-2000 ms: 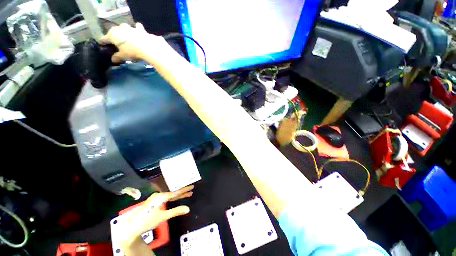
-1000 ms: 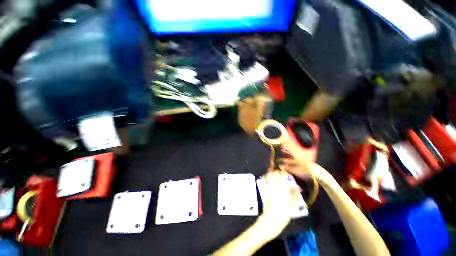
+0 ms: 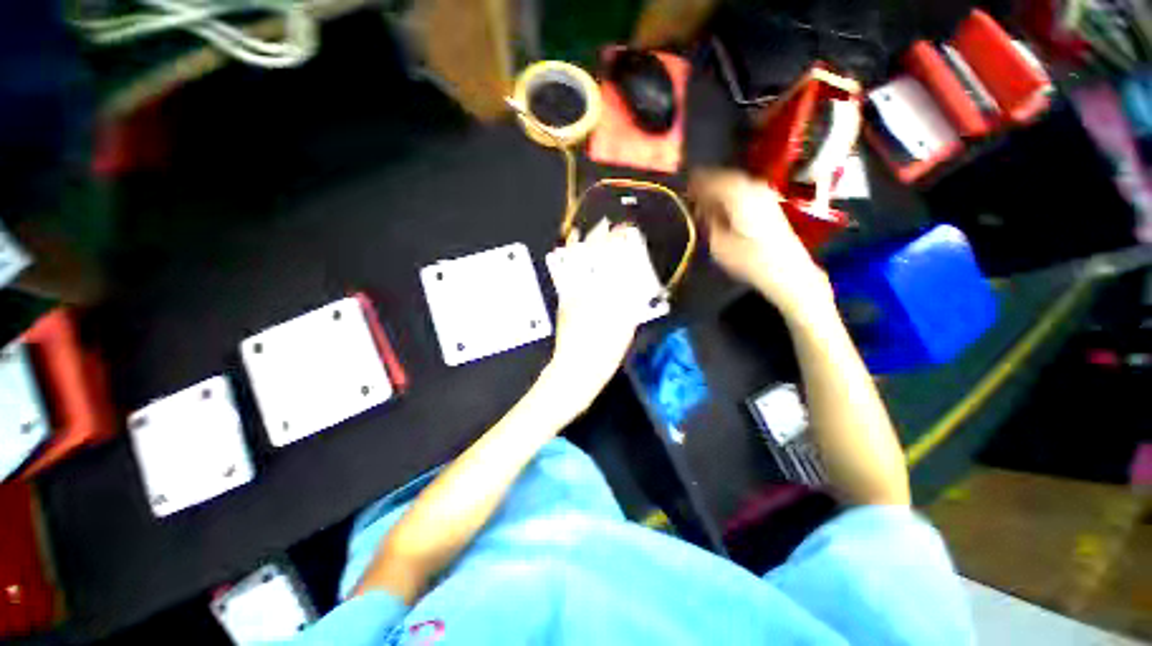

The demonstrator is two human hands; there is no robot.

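Note:
A white, feet-up square box (image 3: 644,271) lies on the black bench, with a yellow-red wire lead (image 3: 694,234) looping around its far side. My left hand (image 3: 596,288) lies over this box, with its fingers at the far edge. My right hand (image 3: 756,240) is blurred, to the right of the box and just left of the red tape dispenser (image 3: 773,145). Whether it holds anything cannot be told. Another white box (image 3: 486,303) lies just left of my left hand.
More boxes lie to the left (image 3: 316,370). A yellow tape roll (image 3: 556,73) and a black mouse (image 3: 647,91) on a red pad are behind. A blue bin (image 3: 929,297) stands right; blue cloth (image 3: 673,375) is at the bench edge.
The view has swung right and down. My right hand has left the box and moved right towards the red dispenser. My left hand is still over the box.

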